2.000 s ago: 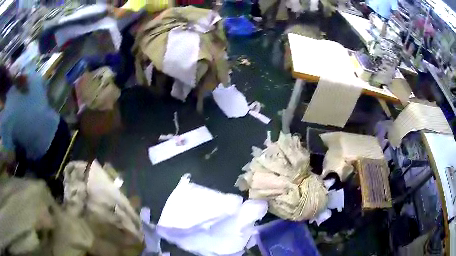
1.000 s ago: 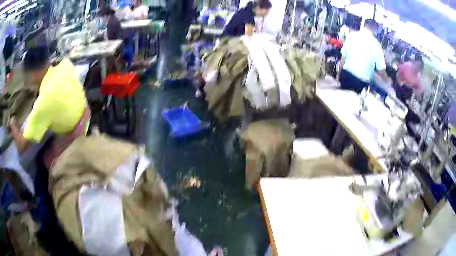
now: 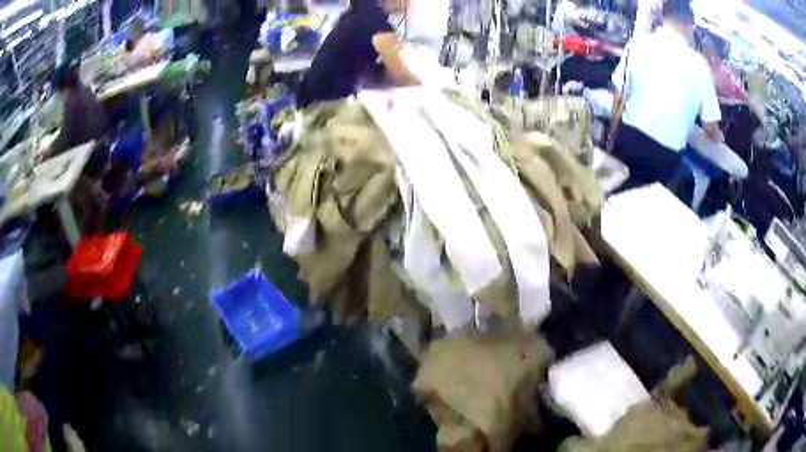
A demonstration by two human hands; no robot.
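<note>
Neither of my hands is in the picture. Nearest in front of me is a large heap of khaki garment panels with long white strips lying over it. A lower khaki piece hangs or lies in front of the heap, beside a white square surface. The view is blurred, so what holds the heap up is hidden.
A blue crate is on the dark green floor. A red crate stands left. A white sewing table with a machine runs along the right. People in dark and light blue tops are beyond.
The view has moved forward past the nearer khaki heap and white table. The heap with white strips is now larger and closer. The yellow-clothed person has slid to the lower left edge.
</note>
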